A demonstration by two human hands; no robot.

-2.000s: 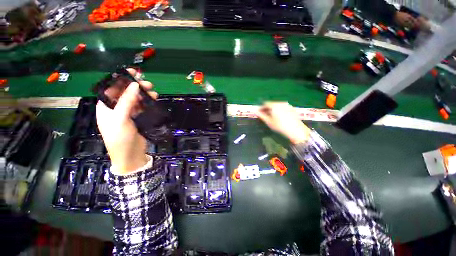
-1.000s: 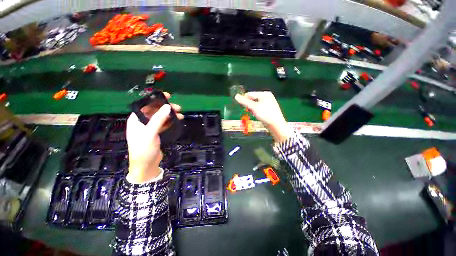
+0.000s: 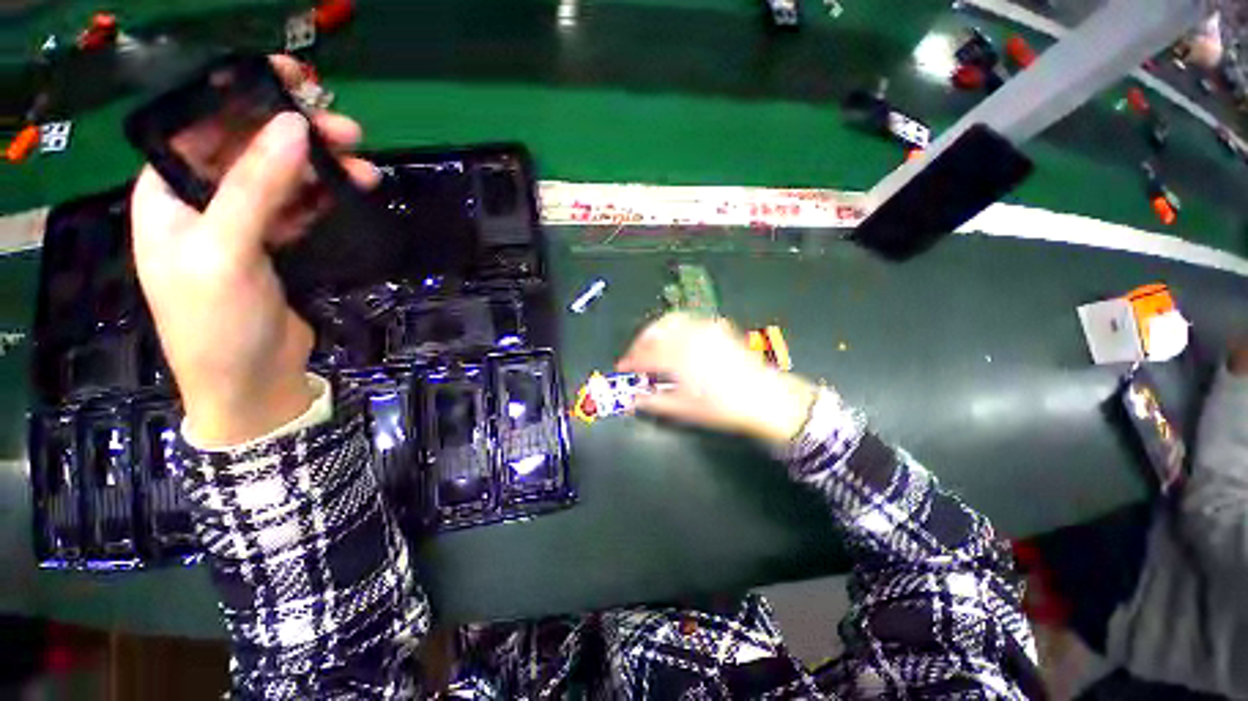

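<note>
My left hand [image 3: 233,260] holds a black rectangular housing [image 3: 205,117] upper left, above the back of the glossy black blister tray [image 3: 496,363]. My right hand [image 3: 712,373] is over the bench right of the tray, blurred, with its fingertips at a small white insert plate [image 3: 623,394] that has an orange piece [image 3: 589,405] at its left end. Whether the fingers grip the plate is not clear. Another orange part [image 3: 771,348] shows just behind my right hand. A green circuit board [image 3: 691,290] lies beyond the fingers.
A small pale strip [image 3: 589,296] lies beside the tray. A green belt [image 3: 657,130] with loose parts runs behind a pale edge strip [image 3: 712,206]. A grey post with a black rectangular piece [image 3: 944,192] is at right. A white-and-orange box [image 3: 1136,329] and another person's grey sleeve [image 3: 1204,548] are far right.
The view has tilted down and shifted right. My right hand has come back from over the belt to the white plate. The orange piece seen on the pale strip no longer shows there.
</note>
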